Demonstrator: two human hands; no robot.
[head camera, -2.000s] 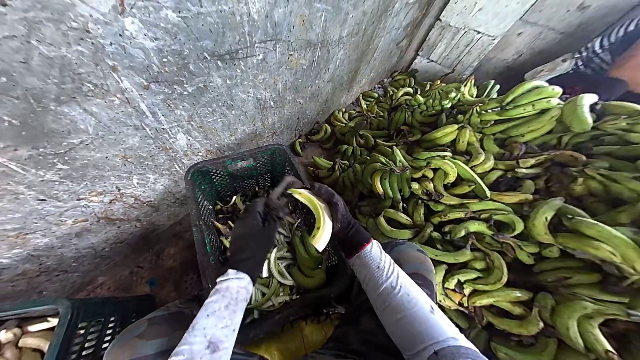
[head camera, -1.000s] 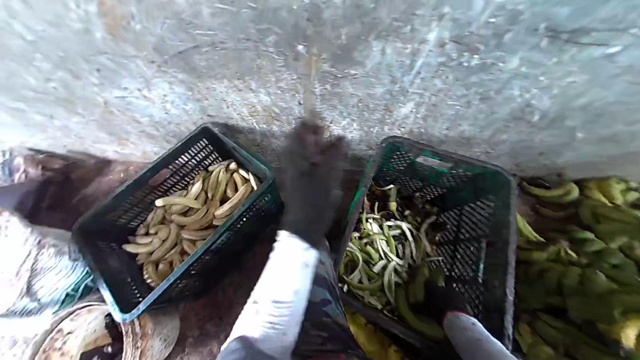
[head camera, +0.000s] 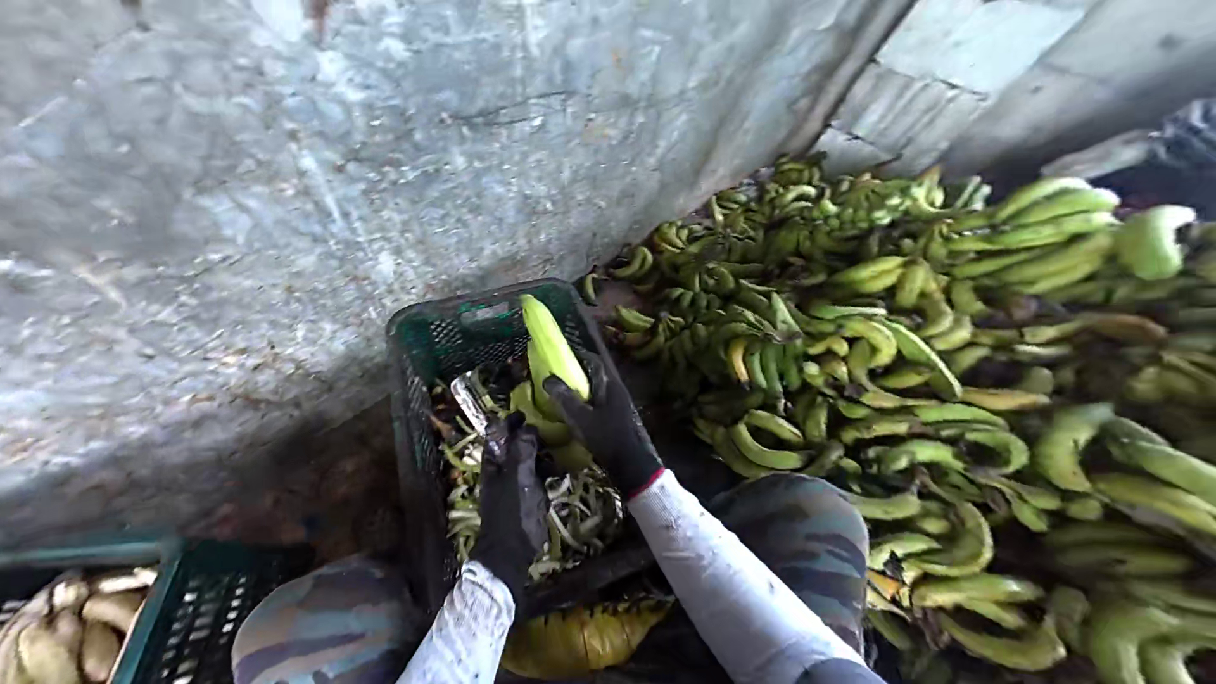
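My right hand (head camera: 608, 418), in a dark glove with a red cuff edge, grips the lower end of an unpeeled green plantain (head camera: 549, 344), its tip pointing up toward the wall. My left hand (head camera: 513, 475), also gloved, is closed around a small metallic tool (head camera: 469, 403), perhaps a peeler or short blade; its exact kind is unclear. Both hands are over a dark green plastic crate (head camera: 410, 380) of green peel strips (head camera: 579, 518). More green plantains (head camera: 543, 418) lie in the crate just below the held one.
A big heap of green plantains (head camera: 855, 351) covers the floor on the right. Peeled plantains (head camera: 66, 627) fill another green crate (head camera: 171, 608) at lower left. A scuffed wall (head camera: 332, 209) rises behind. Yellow material (head camera: 579, 641) lies below the middle crate, between my knees.
The view swung left to the peeled-plantain crate and back. My left hand, empty-looking over the gap between the crates a second ago, is over the peel crate with the tool. My right hand has raised a green plantain.
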